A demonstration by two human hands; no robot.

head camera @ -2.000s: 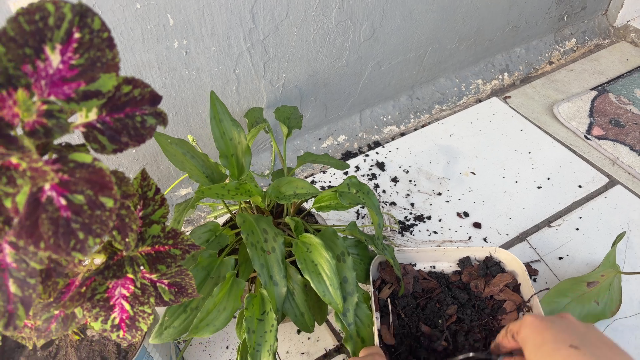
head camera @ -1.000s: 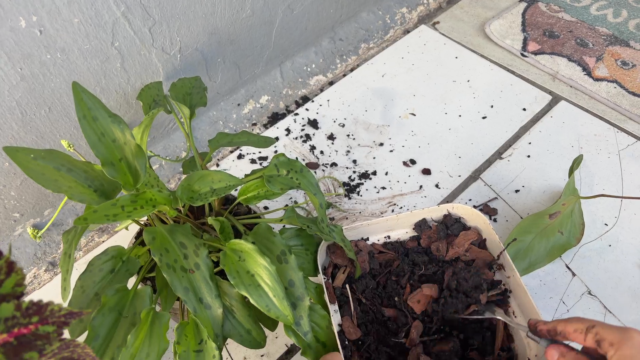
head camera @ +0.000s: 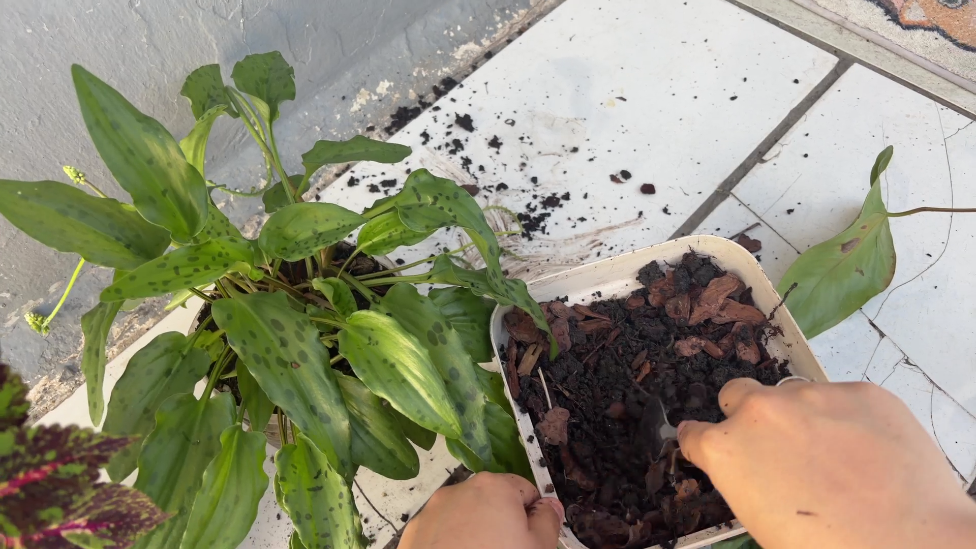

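Note:
A white rectangular plastic container (head camera: pixel 602 278) holds dark soil and reddish bark chips (head camera: pixel 717 297). My left hand (head camera: pixel 488 512) grips the container's near left edge. Over its right side, my right hand (head camera: pixel 823 450) is closed on a metal utensil (head camera: pixel 662 428), whose end is down in the soil; its kind is hard to tell, as the hand hides most of it. Left of the container stands a leafy plant with dark-spotted green leaves (head camera: pixel 282 366), some hanging over the container's rim. Its pot is mostly hidden.
Soil crumbs (head camera: pixel 534 217) lie scattered on the white floor tiles (head camera: pixel 633 91). A grey wall (head camera: pixel 191 46) runs behind. A coleus plant (head camera: pixel 69 488) is at lower left, a single green leaf (head camera: pixel 846 259) at right, and part of a patterned mat (head camera: pixel 938 19) at top right.
My right hand has moved left, further over the container, and the utensil's end is now deeper in the soil. More of my left hand shows at the container's edge. The view has shifted.

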